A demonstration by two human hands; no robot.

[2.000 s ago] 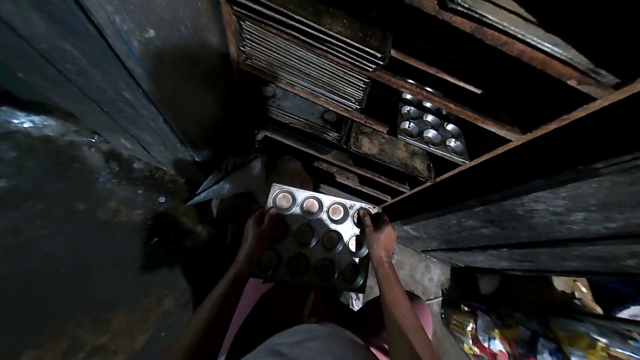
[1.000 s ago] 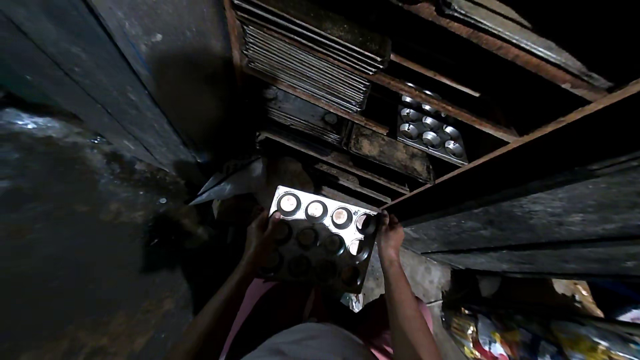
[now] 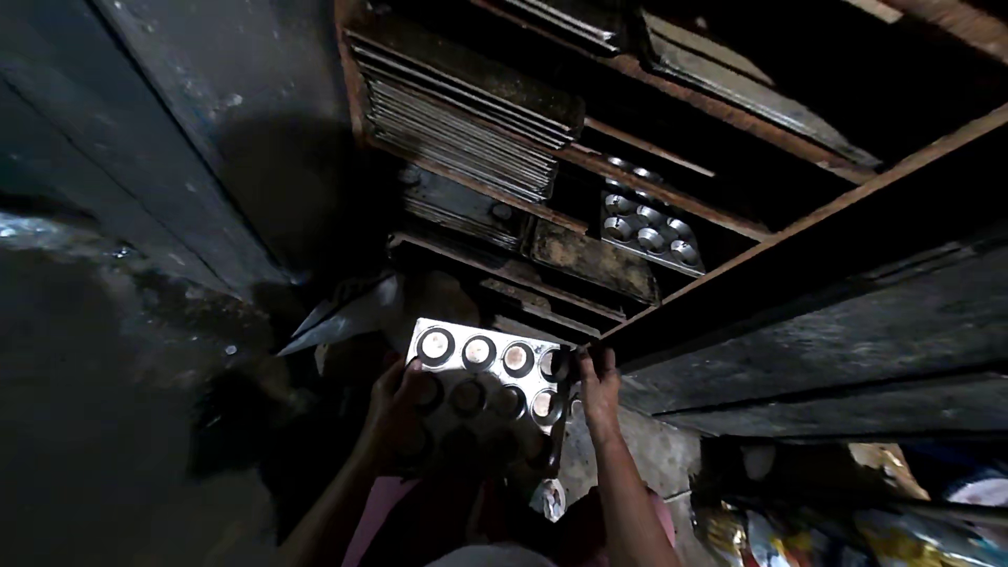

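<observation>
A metal muffin pan (image 3: pixel 488 376) lies low in front of me, its upper edge brightly lit and its lower part in shadow. Several round cups show pale, brownish bottoms. My left hand (image 3: pixel 391 396) grips the pan's left edge, the thumb over the rim. At the right edge is my right hand (image 3: pixel 598 386), its fingers raised and apart beside the pan's upper right corner; whether it touches the edge is hard to tell. A second muffin pan (image 3: pixel 649 228) rests on a shelf of the wooden rack.
The wooden rack (image 3: pixel 827 194) holds stacked flat trays (image 3: pixel 461 134) and a stained pan (image 3: pixel 591 258). A dark plank wall (image 3: pixel 850 331) stands at right, above colourful packages (image 3: pixel 843 531). A grey panel (image 3: pixel 142 134) is at left, with a pale sheet (image 3: pixel 346 311) near the rack's foot.
My right hand's fingers were on the pan's right edge and have now opened and lifted. The left hand stays on the left edge.
</observation>
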